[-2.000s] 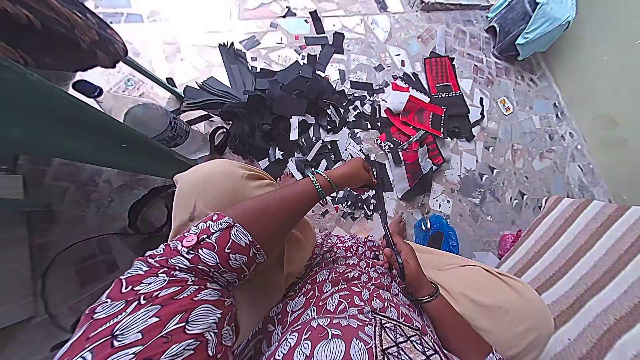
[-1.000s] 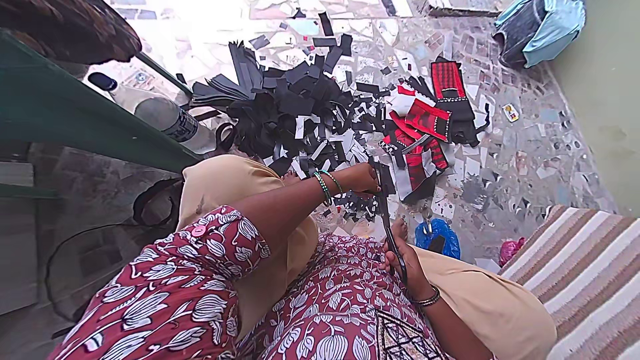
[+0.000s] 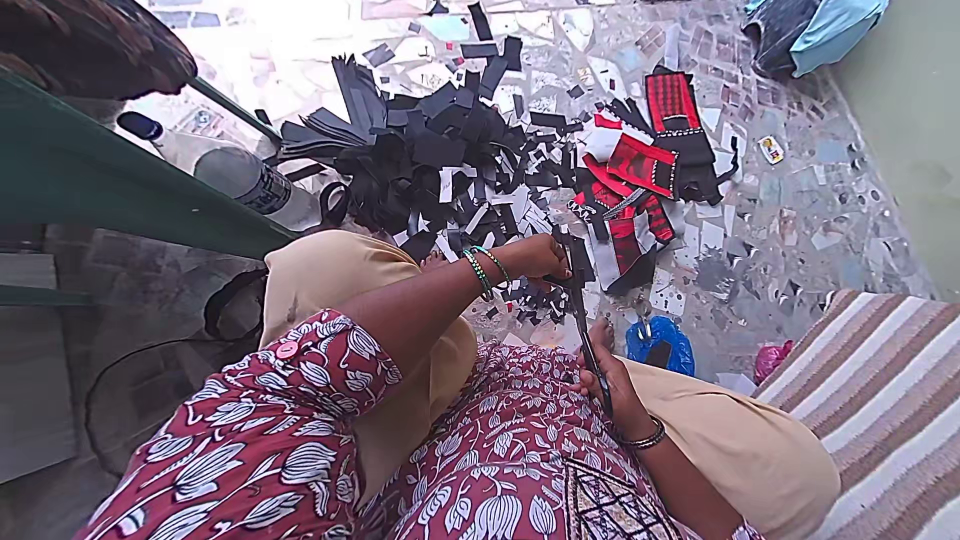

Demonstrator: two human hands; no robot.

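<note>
My left hand [image 3: 544, 257], with green bangles on the wrist, is closed at the upper part of a long narrow black strip [image 3: 581, 315]. The strip's lower part lies across the palm and fingers of my right hand [image 3: 613, 381], which wears a dark bangle. Whether a tool is also in my left hand cannot be told, as dark pieces overlap there. Beyond my hands lies a heap of black cut pieces [image 3: 442, 142] mixed with white scraps [image 3: 525, 210]. Red, black and white fabric pieces [image 3: 645, 165] with beaded-looking trim lie at its right.
A clear plastic bottle [image 3: 240, 176] with a dark cap lies at the left beside a green frame [image 3: 112, 165]. A blue plastic bag [image 3: 664, 341] is near my foot, and a striped cloth [image 3: 885, 390] lies at right. Light blue and dark cloth [image 3: 825, 30] is at the back right.
</note>
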